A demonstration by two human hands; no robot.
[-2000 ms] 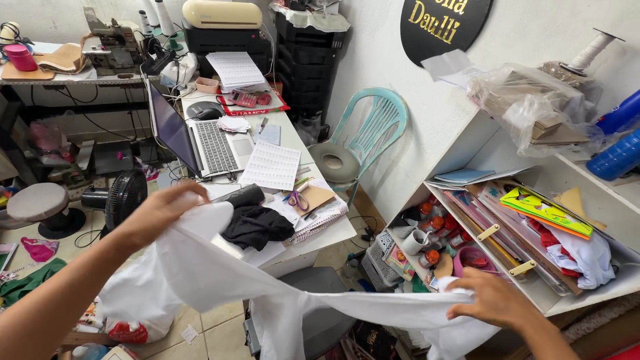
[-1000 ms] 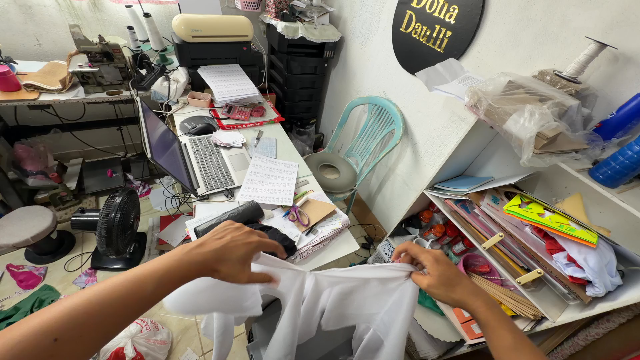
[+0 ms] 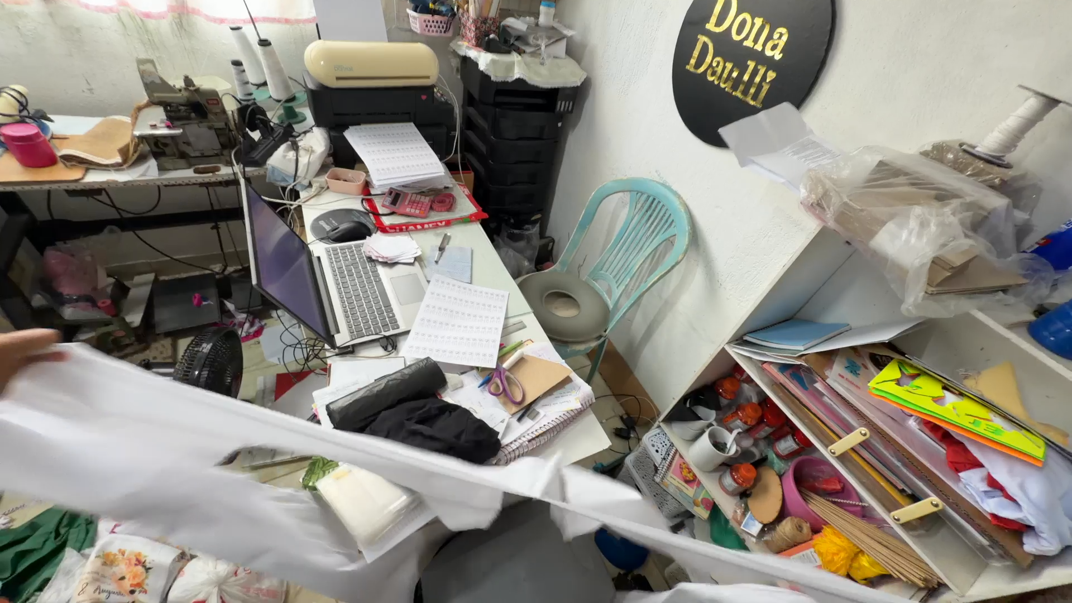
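A long white cloth (image 3: 335,469) stretches across the lower part of the head view, from the left edge down toward the lower right. At the far left edge my left hand (image 3: 29,352) is partly visible and blurred, its fingers closed on the cloth's upper edge. My right hand is out of the frame. Beyond the fabric, the desk holds an open laptop (image 3: 360,289), printed sheets (image 3: 457,322), purple-handled scissors (image 3: 506,385) and a bundle of black cloth (image 3: 431,423). A grey seat (image 3: 511,561) shows below the cloth.
A turquoise plastic chair (image 3: 641,243) stands by the wall. At the right, a white shelf unit (image 3: 963,536) holds folders, jars and cloth. A black fan (image 3: 209,360) is left of the desk. Green fabric (image 3: 42,544) and bags lie at the lower left.
My hands were close together one second ago; now the left hand is at the far left and the right has left the view. The cloth has gone from bunched to stretched wide.
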